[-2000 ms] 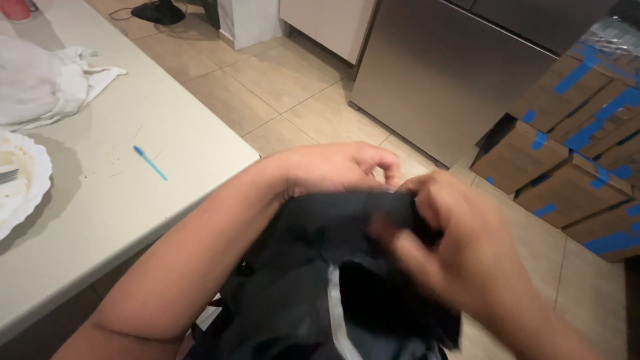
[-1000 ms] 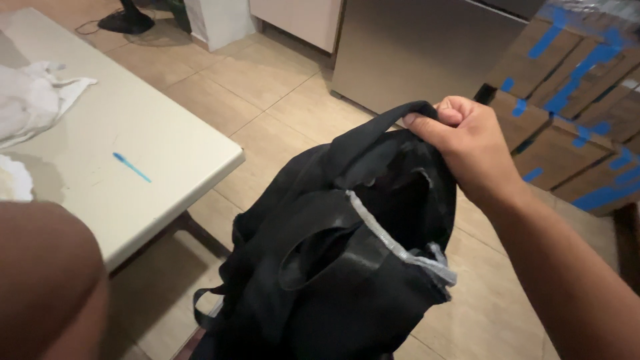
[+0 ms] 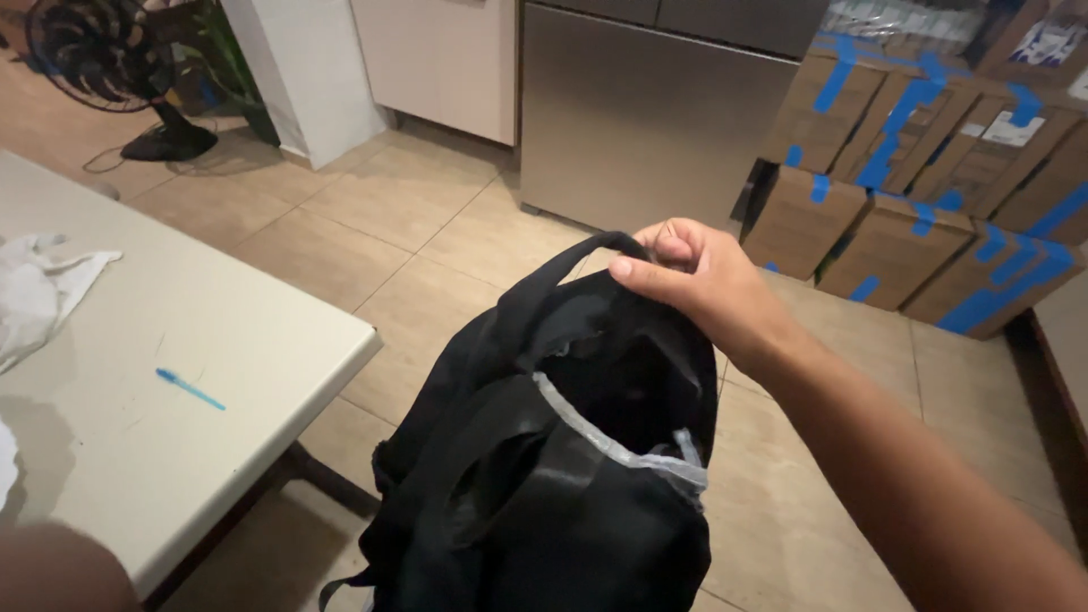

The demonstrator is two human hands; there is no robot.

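My right hand (image 3: 693, 268) grips the top edge and carry loop of a black fabric backpack (image 3: 544, 527), thumb in front and fingers curled behind. The bag hangs upright below the hand. Its top gapes open, and a frayed greyish-white strip (image 3: 595, 436) runs along the rim of the dark opening. What lies inside is too dark to tell. My left hand is out of view; only a blurred part of the left arm (image 3: 64, 569) shows at the lower left, over the table.
A white table (image 3: 280, 357) at the left bears a blue pen (image 3: 190, 389), a white cloth (image 3: 42, 293) and a plate's edge. Behind are a black fan (image 3: 110, 68), a white cabinet and a steel refrigerator (image 3: 637, 119). Taped cardboard boxes (image 3: 901, 246) are stacked at the right.
Two seconds ago both hands were at the black bag's top edge. My left hand has left it and gone out of view, while my right hand holds the bag, whose opening now shows.
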